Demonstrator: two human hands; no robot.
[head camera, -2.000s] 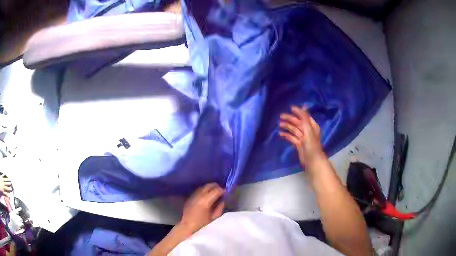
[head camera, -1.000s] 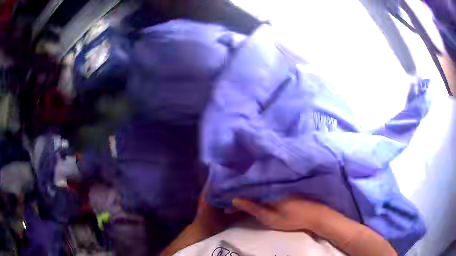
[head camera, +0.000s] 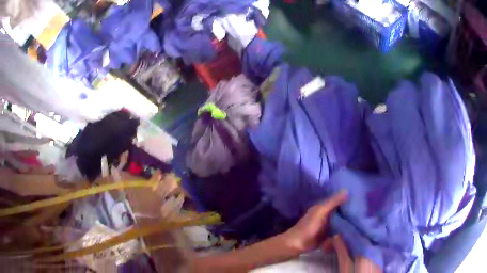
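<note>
A blue garment is bunched at the lower right, in front of the bundled garments. My left hand reaches in from the lower left and is closed on the left edge of this blue cloth, with one finger stretched along it. My right hand is blurred and cut off by the bottom edge, below my left hand and against the cloth; its grip is hidden. Two large blue bundles, one in the middle and one at the right, have small white tags near their tops.
A greyish-mauve bundle with a yellow-green tie stands left of the blue bundles. Yellow strips and loose scraps lie at the lower left, below a black cloth. More blue garments and a blue crate are at the back.
The view has turned from the white table to the bundles. The blue garment, earlier spread on the table and then gathered at my body, is now beside the bundles.
</note>
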